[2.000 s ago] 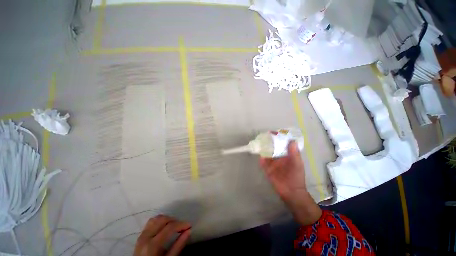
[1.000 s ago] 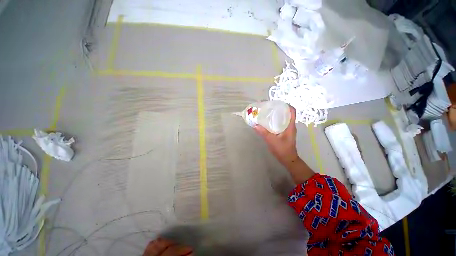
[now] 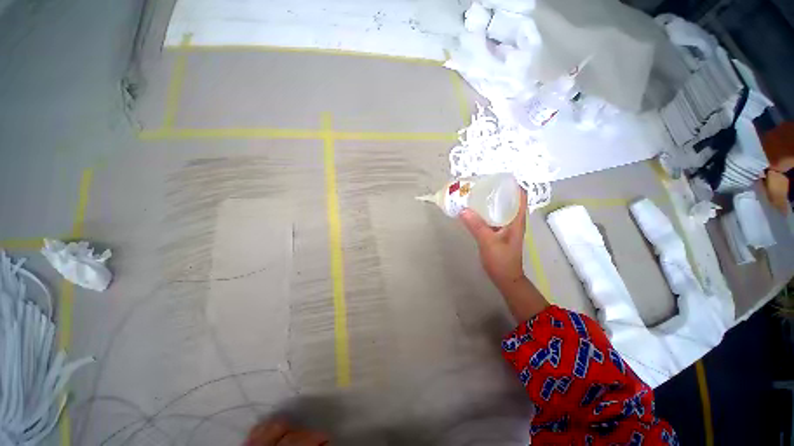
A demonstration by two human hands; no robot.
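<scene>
My right hand [image 3: 501,248] is closed around a translucent glue bottle [image 3: 483,200] and holds it on its side, with its thin nozzle pointing left over the table [image 3: 252,287]. The bottle has a label with red and yellow marks. My left hand [image 3: 283,433] is at the bottom edge, mostly cut off; only blurred knuckles show, so its fingers cannot be judged.
A white U-shaped panel [image 3: 601,287] lies right. White tangled cords [image 3: 492,148], crumpled white sheets with another bottle [image 3: 547,103] and tied cut pieces [image 3: 727,113] are at upper right. A white scrap [image 3: 80,264] and looped cords [image 3: 26,357] lie left. A person's hand shows at far right.
Since two seconds ago, my right hand has moved the bottle up the table, toward the tangled cords. My left hand has sunk toward the bottom edge. The view has shifted.
</scene>
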